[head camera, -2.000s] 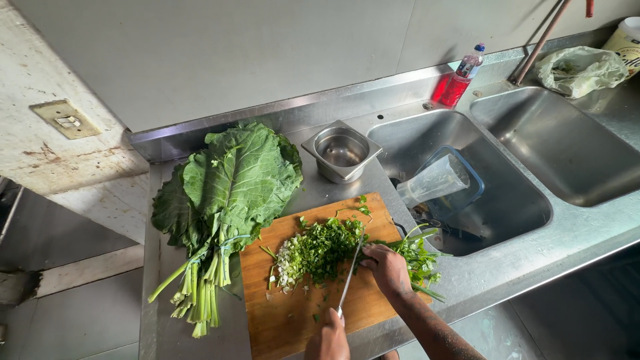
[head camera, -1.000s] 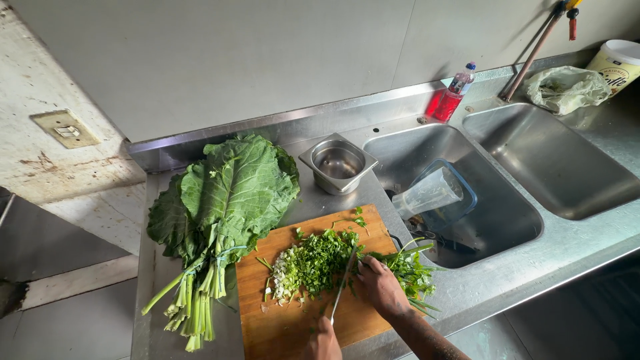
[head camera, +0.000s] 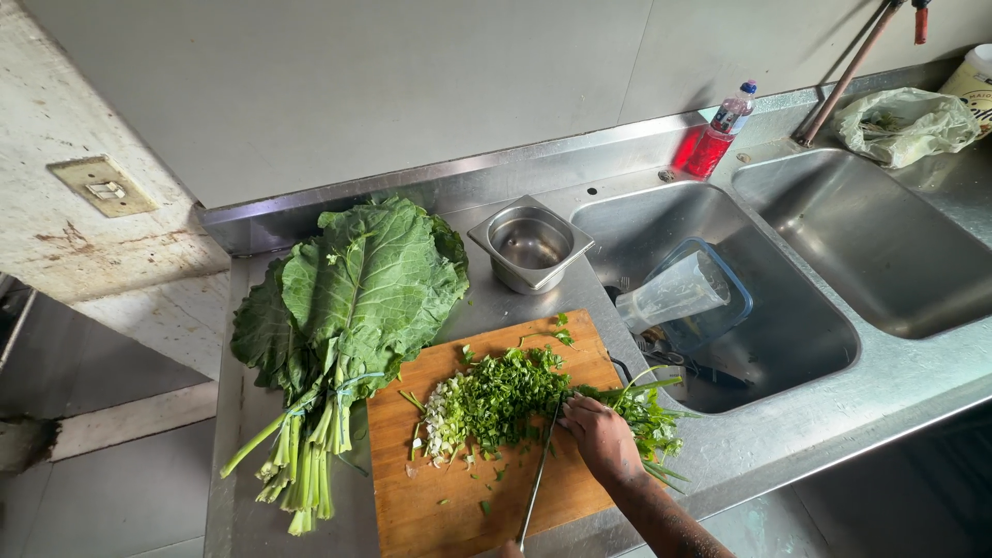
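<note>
A wooden cutting board (head camera: 434, 504) lies on the steel counter, with a heap of chopped green herbs (head camera: 515, 395) and pale chopped pieces at its left end. My right hand (head camera: 601, 434) presses a bunch of leafy herbs (head camera: 647, 418) against the board's right side. Beside its fingertips stands the blade of a kitchen knife (head camera: 539, 480), its tip at the edge of the heap. My left hand (head camera: 510, 550) is mostly cut off at the bottom edge, around the knife's handle. Left of the board rests a tied bunch of large green leaves (head camera: 372, 287).
A square steel container (head camera: 531, 244) stands behind the board. At the right are two sink basins, the nearer holding a clear plastic cup (head camera: 674, 291), a plastic tub and utensils. Behind them stand a bottle of red liquid (head camera: 717, 136), a plastic bag (head camera: 907, 128) and a bucket (head camera: 973, 85).
The left hand has gone lower, mostly out of view, with the knife still in it. The right hand stays on the herb bunch. The view has shifted slightly.
</note>
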